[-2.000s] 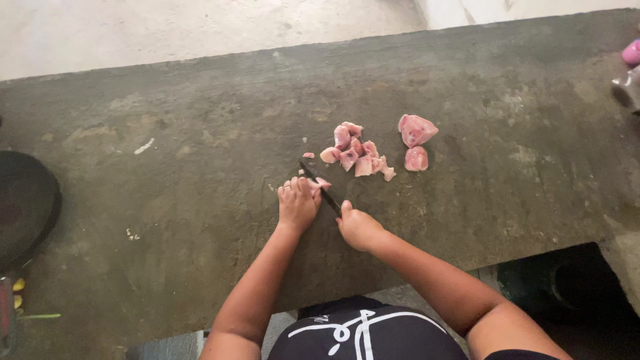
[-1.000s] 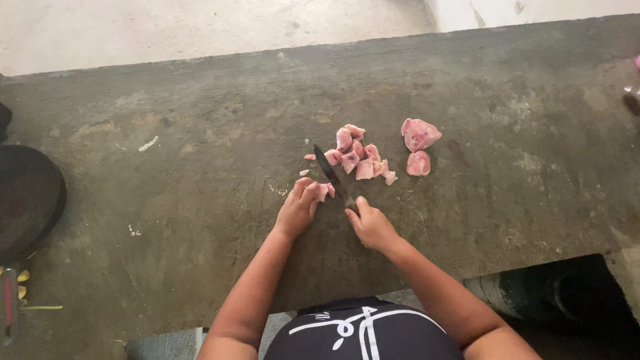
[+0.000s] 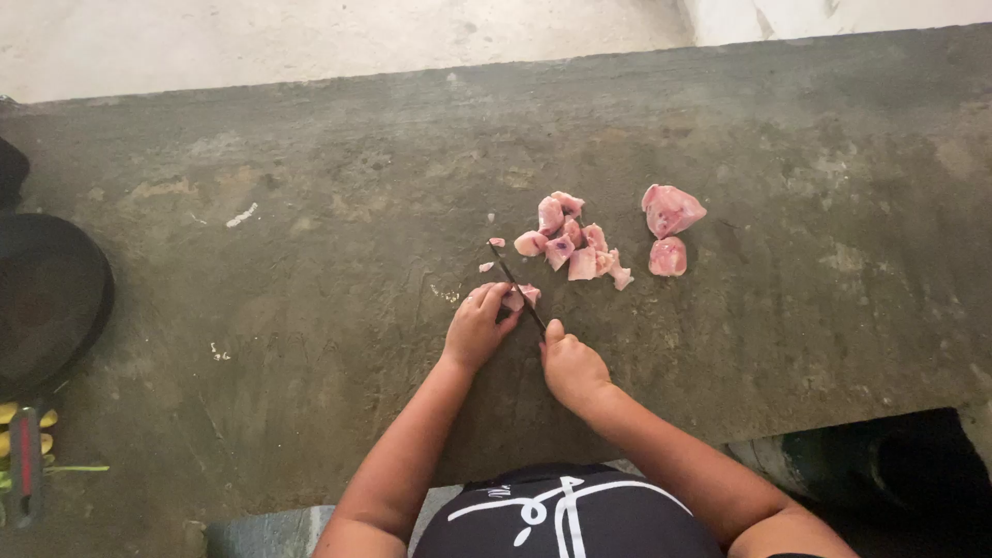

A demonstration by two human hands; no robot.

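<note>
My left hand (image 3: 480, 318) holds a small piece of raw meat (image 3: 529, 294) against the stone counter. In my right hand (image 3: 572, 363) is the handle of a dark-bladed kitchen knife (image 3: 508, 273), its blade lying across that piece, tip pointing up and left. Just beyond and to the right sits a loose pile of cut raw meat pieces (image 3: 559, 249). Two further lumps, a larger one (image 3: 671, 211) and a smaller one (image 3: 667, 256), touch each other to the right of the pile. Tiny scraps (image 3: 486, 267) lie near the knife tip.
At the left edge of the stone counter (image 3: 333, 194) rests a round black pan (image 3: 46, 302). Below it are a grey and red peeler or similar tool (image 3: 25, 465) and yellow pieces (image 3: 46, 418). A dark opening (image 3: 914, 473) shows below the counter's near edge at right.
The knife was on the meat two seconds ago, stood to the right of the held piece one second ago, and is now across the piece again. The view has shifted slightly.
</note>
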